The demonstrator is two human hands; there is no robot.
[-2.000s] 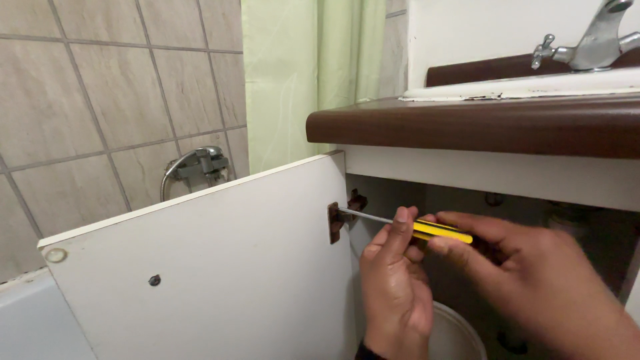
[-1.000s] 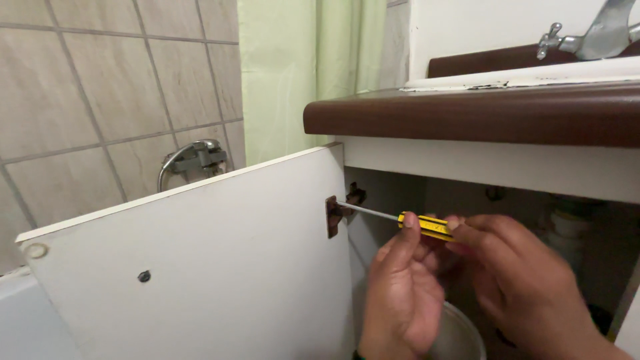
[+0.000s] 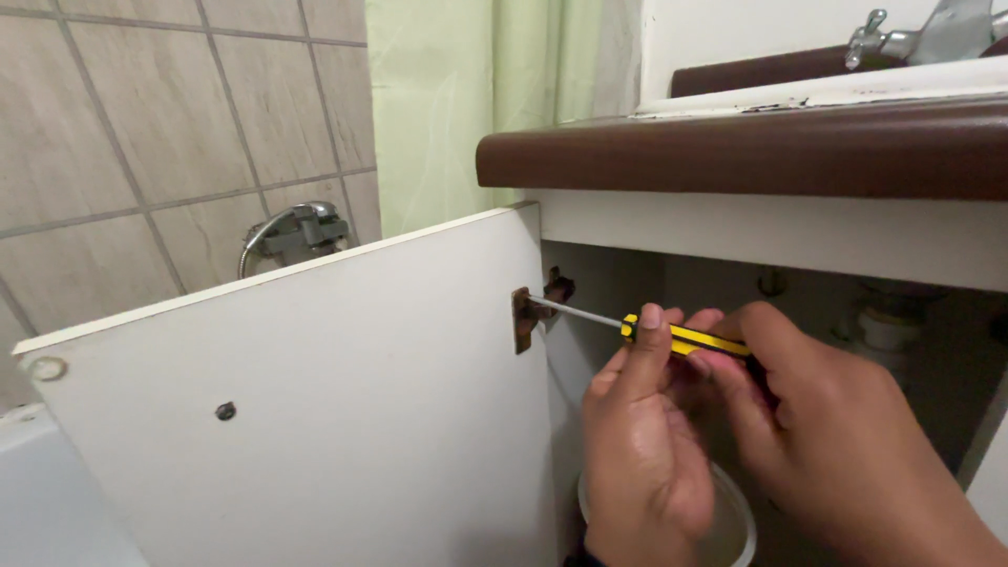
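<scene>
A screwdriver with a yellow and black handle (image 3: pixel 697 340) points left, its thin metal shaft ending at the upper part of a rusty cabinet hinge (image 3: pixel 523 321). The hinge sits on the inner face of a white cabinet door (image 3: pixel 339 409), which stands open. My left hand (image 3: pixel 650 433) pinches the front of the handle between thumb and fingers. Behind it, my right hand (image 3: pixel 827 409) grips the rear end of the handle. The hinge's other part (image 3: pixel 559 287) is fixed to the cabinet's side wall. Whether the tip sits in a screw head is too small to tell.
A brown countertop edge (image 3: pixel 732 157) overhangs the cabinet. Under it are a drain pipe (image 3: pixel 890 327) and a whitish round container (image 3: pixel 744 520), partly behind my hands. A tub mixer tap (image 3: pixel 303 230) and a green curtain (image 3: pixel 429 110) are beyond the door.
My right hand has shifted its hold and turned about the handle's rear end. My left hand stays near the front of the handle, and the tip remains at the hinge.
</scene>
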